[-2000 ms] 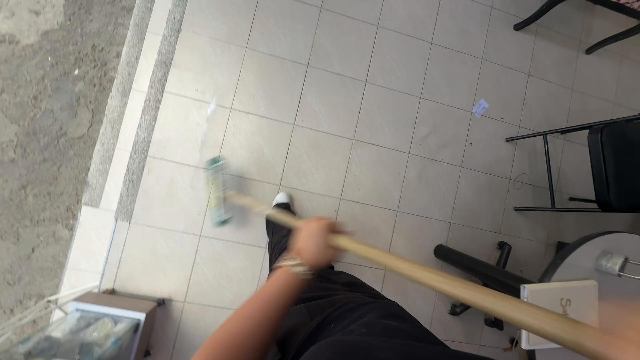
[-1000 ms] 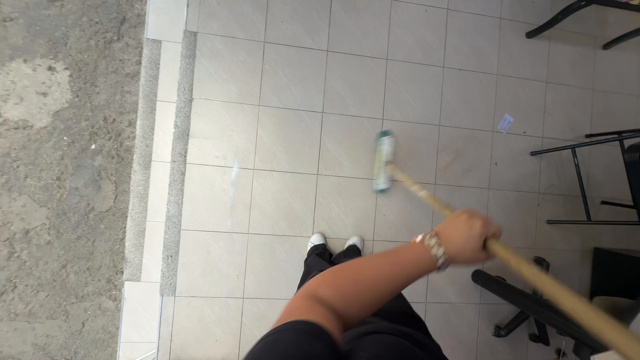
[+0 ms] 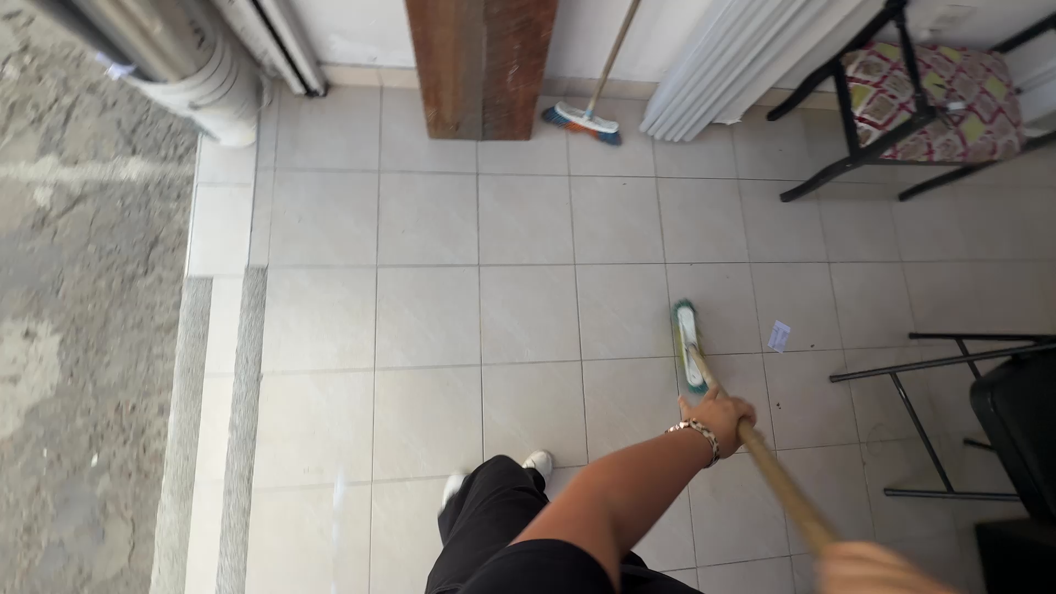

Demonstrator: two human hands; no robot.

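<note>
A broom with a white head and green bristles (image 3: 690,346) stands on the tiled floor, its wooden handle (image 3: 784,483) slanting down to the right. My left hand (image 3: 719,421), with a beaded bracelet at the wrist, is closed around the handle just above the head. My right hand (image 3: 874,569), blurred and cut off by the bottom edge, is closed around the upper part of the handle. A small piece of paper (image 3: 779,336) lies on the tiles to the right of the broom head, with a few dark specks near it.
Along the wall are a wooden board (image 3: 483,74), a second broom (image 3: 582,122), white corrugated panels (image 3: 718,66) and a chair with a patterned seat (image 3: 932,103). A black folding chair (image 3: 1019,421) stands right. Rough concrete (image 3: 91,330) lies beyond the step at left.
Both hands have stayed on the broom. Its head has moved right across the tiles and is now close to the piece of paper. The view has shifted toward the wall.
</note>
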